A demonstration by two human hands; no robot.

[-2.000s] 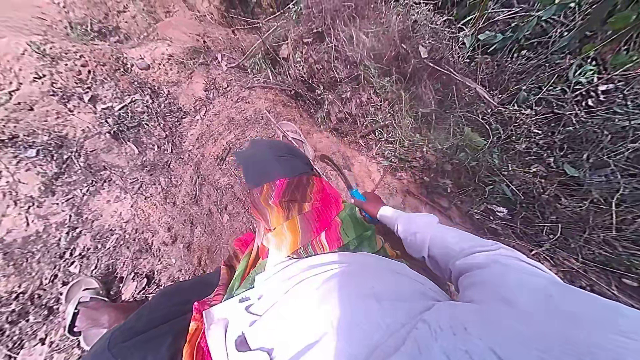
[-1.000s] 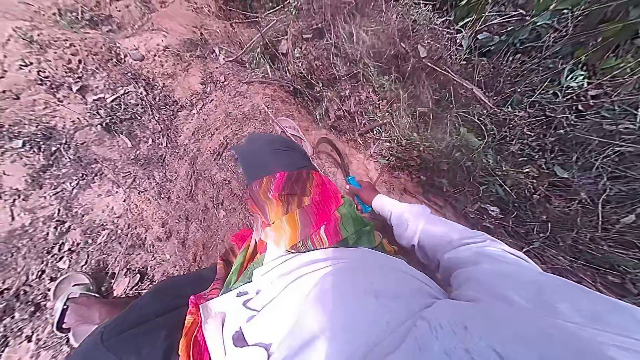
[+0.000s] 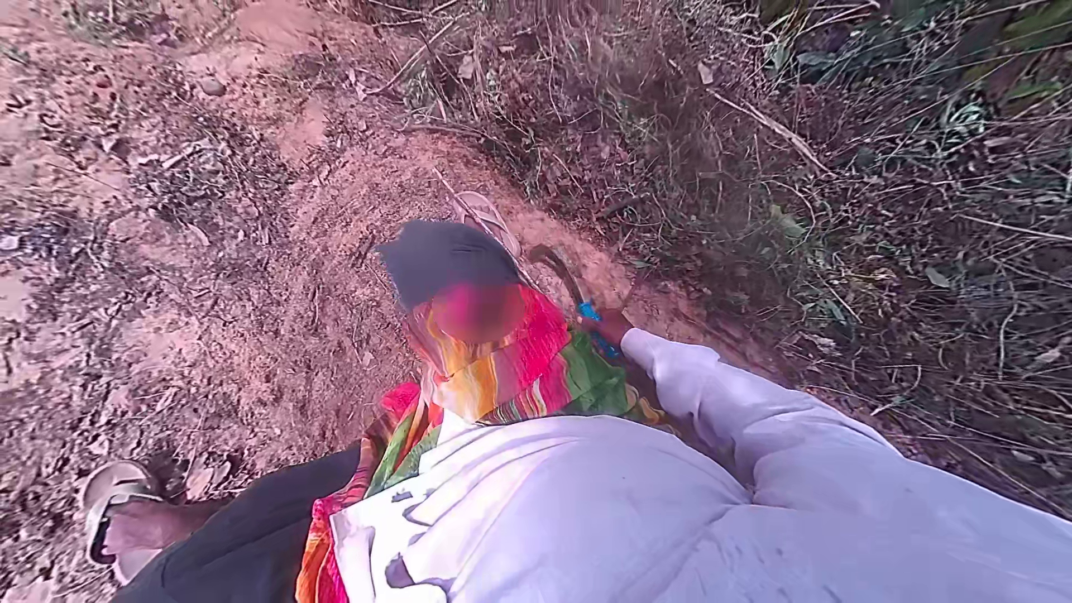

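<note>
My right hand [image 3: 610, 325], at the end of a white sleeve, is closed on the blue handle of a sickle [image 3: 569, 276]. The curved dark blade points up and to the left, over bare soil beside my sandalled foot [image 3: 486, 218]. A brightly striped cloth [image 3: 502, 368] in red, yellow and green hangs from my waist over dark trousers [image 3: 251, 519], just left of the hand. My left hand is out of view.
Dry grass and twigs [image 3: 653, 167] cover the ground ahead and to the right, with green leaves at the top right. Reddish soil with leaf litter [image 3: 218, 335] spreads to the left. My other sandalled foot [image 3: 126, 519] rests at the lower left.
The sickle blade has shifted a little in my right hand between the frames. The hand stays closed on its handle throughout.
</note>
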